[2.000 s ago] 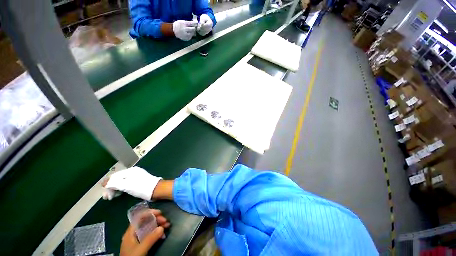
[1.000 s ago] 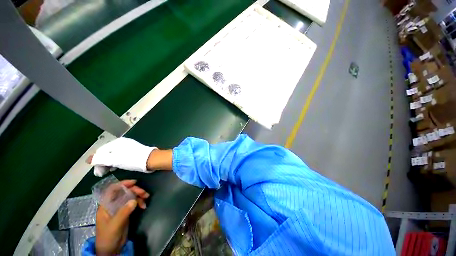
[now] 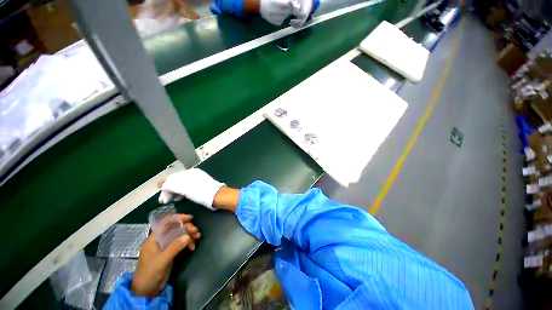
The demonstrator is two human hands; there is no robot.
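My left hand (image 3: 158,257), bare, holds a clear bubble bag (image 3: 167,227) between thumb and fingers above the dark green bench. The bag looks flat. My right hand (image 3: 192,186), in a white glove, is just beyond it, by the pale side rail; its fingers are bent and I cannot tell if they hold anything. More flat bubble bags (image 3: 123,241) lie on the bench left of my left hand. A large white packing tray (image 3: 345,115) lies further along the bench, with three grey wrapped parts (image 3: 295,125) along its near edge.
A slanting frame upright (image 3: 160,112) stands just beyond my right hand. The green conveyor (image 3: 224,112) runs past the side rail (image 3: 236,130), with a small dark part (image 3: 282,47) on it. A co-worker's gloved hands (image 3: 284,11) are across the belt. A second white tray (image 3: 396,51) lies further off.
The camera dipped, then rose again, so the co-worker's hands are back in view. My left hand still holds the bag near my right glove. More loose bags show than two seconds ago.
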